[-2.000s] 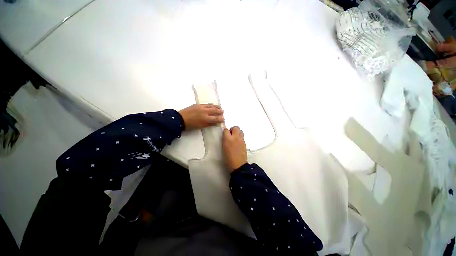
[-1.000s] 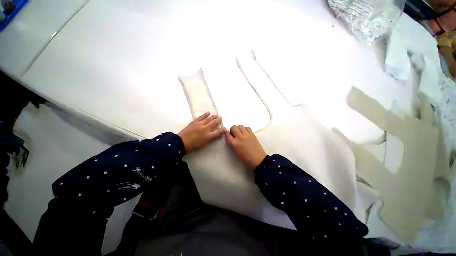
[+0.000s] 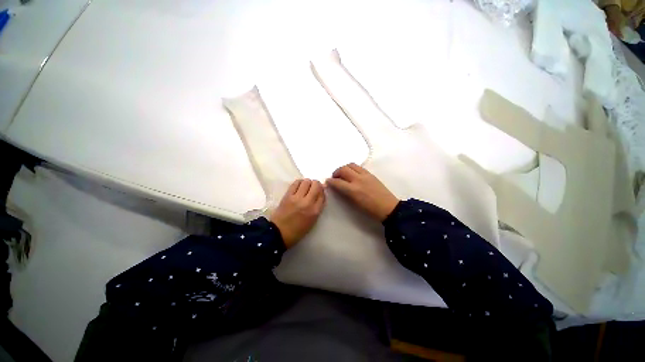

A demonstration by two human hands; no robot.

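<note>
A cream garment body panel [image 3: 353, 247] lies on the white table, its lower part over the table's near edge. Its two straps point away from me, the left strap [image 3: 258, 138] and the right strap [image 3: 364, 95], with the U-shaped neckline between them. My left hand [image 3: 300, 208] has its fingertips on the bottom of the neckline edge. My right hand [image 3: 361, 189] pinches the same edge just to the right. The fingertips are close together. Any loose thread there is too small to tell.
Beige fabric pieces [image 3: 566, 219] lie on the table at the right. White cloth pieces [image 3: 548, 42] and a clear plastic bag [image 3: 503, 8] are at the upper right. A white surface [image 3: 99, 247] is at the lower left. Part of a person shows at the top right.
Both hands have moved from the left strap's inner edge to the bottom of the neckline. The left strap now lies uncovered. The view has shifted, so the panel and straps appear further left and up.
</note>
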